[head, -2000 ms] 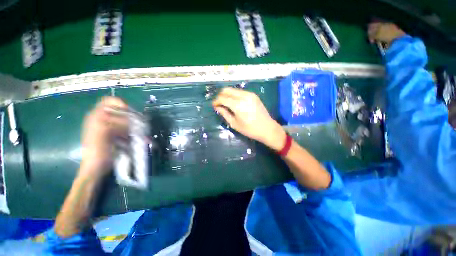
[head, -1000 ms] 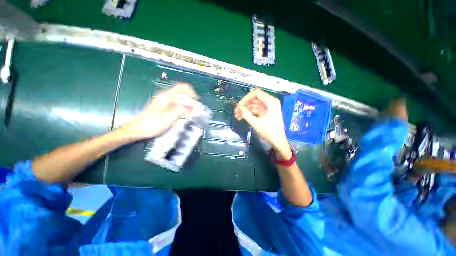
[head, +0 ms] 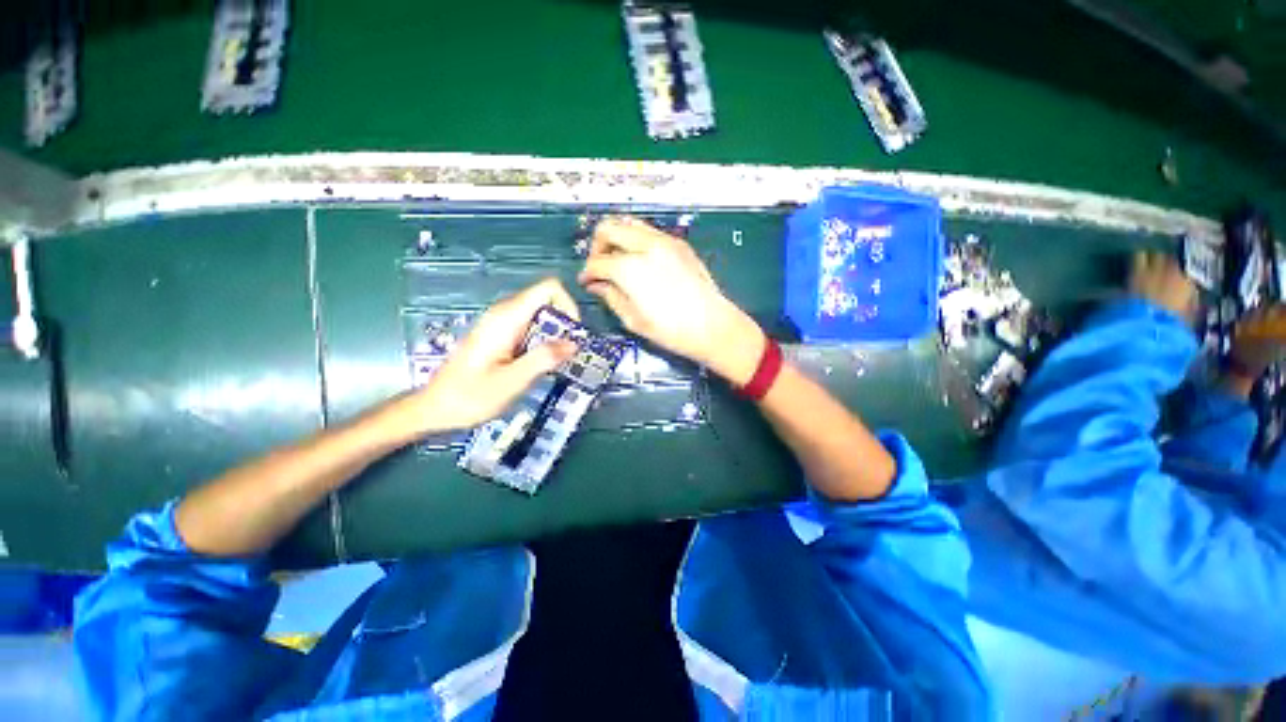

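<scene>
My left hand [head: 494,360] grips the upper left part of a rectangular unit [head: 543,409], silver-grey with notched edges and a dark central strip. The unit lies tilted, its upper end to the right, over the thin pale lines on the bench. My right hand [head: 656,289], with a red band at the wrist, is just above and right of the unit's upper end. Its fingertips are drawn together beside a small group of dark loose parts [head: 677,223]; I cannot tell whether they hold one.
An open blue bin [head: 863,265] with small silvery pieces stands right of my right hand. A heap of silvery parts [head: 987,317] lies beyond it, near a neighbouring person's blue sleeve [head: 1128,423]. Several units lie on the green belt behind the whitish rail [head: 466,175]. A thin dark stick [head: 59,395] lies far left.
The unit came from the left in my left hand to the middle of the bench and is now steadier. My right hand stays near the small parts. The camera view has tilted and come back.
</scene>
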